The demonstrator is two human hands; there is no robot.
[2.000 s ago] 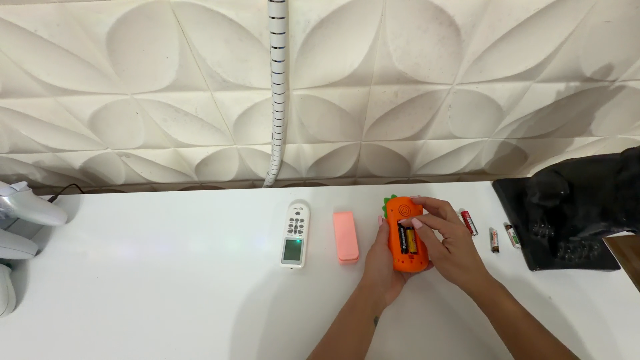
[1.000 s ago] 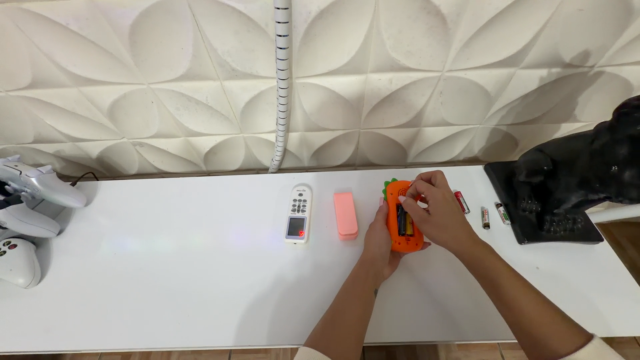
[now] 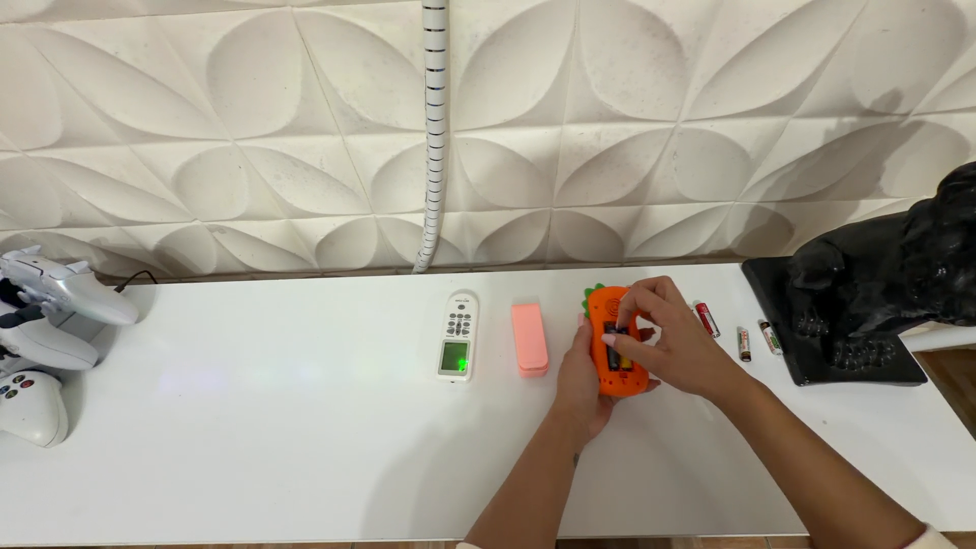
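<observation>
My left hand (image 3: 581, 381) holds an orange carrot-shaped plastic device (image 3: 624, 383) with green leaves, its back facing up and its battery compartment uncovered. Dark batteries with a yellow part (image 3: 613, 360) lie in the compartment. The thumb and fingers of my right hand (image 3: 662, 335) are at the compartment's upper end; whether they grip a battery cannot be told. Right of the hands, a red battery (image 3: 707, 319) and two more small batteries (image 3: 744, 344) (image 3: 770, 337) lie on the white table. Left of the device are a pink stapler-like object (image 3: 529, 340) and a white remote control (image 3: 458, 335) with a lit screen.
White game controllers (image 3: 46, 335) stand at the left end of the table (image 3: 252, 427), with a thin black cable behind them. A black animal statue (image 3: 846, 297) on a black base occupies the right end. A white spiral-wrapped cable (image 3: 434, 137) runs down the textured wall.
Both hands stay at the orange device, with the right fingers still at its battery compartment. The remote's screen light was red a second ago and is green now.
</observation>
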